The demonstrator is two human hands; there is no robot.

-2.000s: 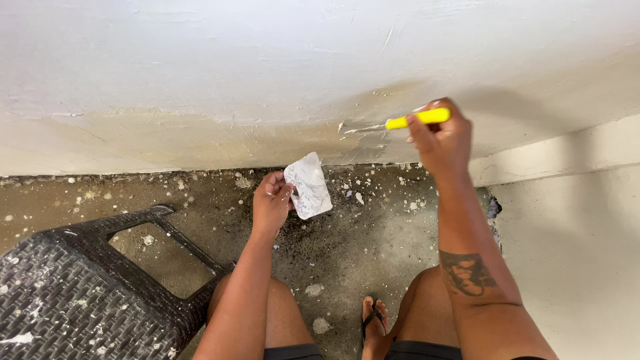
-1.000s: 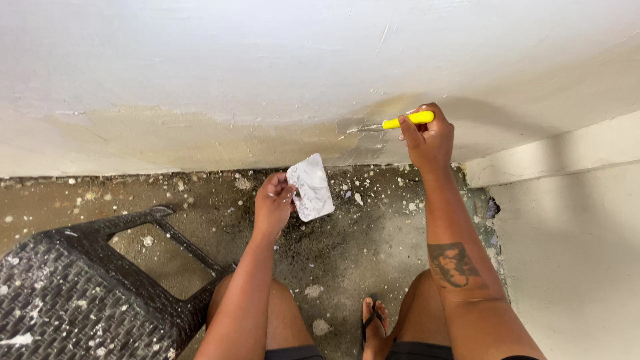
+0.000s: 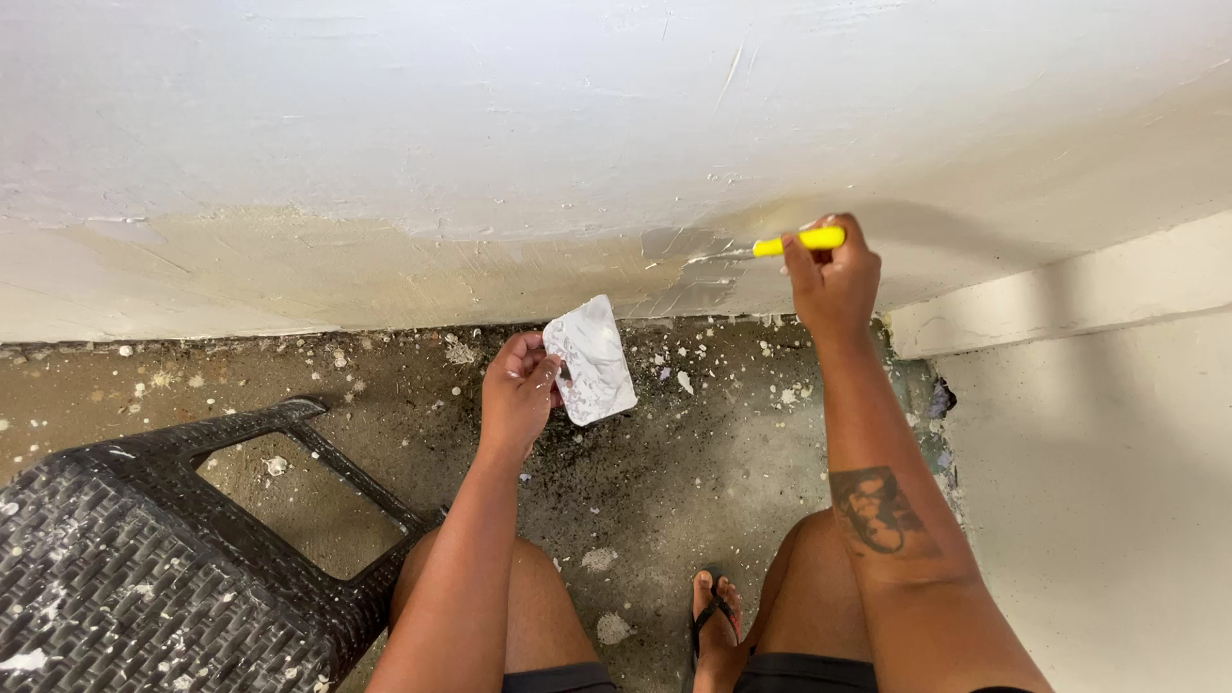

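My right hand (image 3: 835, 274) grips the yellow handle of a putty knife (image 3: 797, 242). Its thin blade points left and lies at the lower part of the wall (image 3: 385, 144), over a greyish damp-looking patch; whether it presses on the surface I cannot tell. White filler shows along the blade. My left hand (image 3: 527, 385) holds a flat white plate (image 3: 592, 364) smeared with white filler, thumb on its face, just below the wall and over the floor. Above, the wall is coated white; a beige band runs along its lower edge.
A black woven-pattern plastic stool (image 3: 144, 577), spattered white, stands at the lower left. The concrete floor (image 3: 674, 491) has white splashes and dark grit. On the right a pale ledge (image 3: 1078, 289) meets the wall. My foot in a black flip-flop (image 3: 714, 616) is below.
Two seconds ago my right hand was slightly farther right; between the first two frames it shifted left with the putty knife. My left hand and the plate have stayed nearly still.
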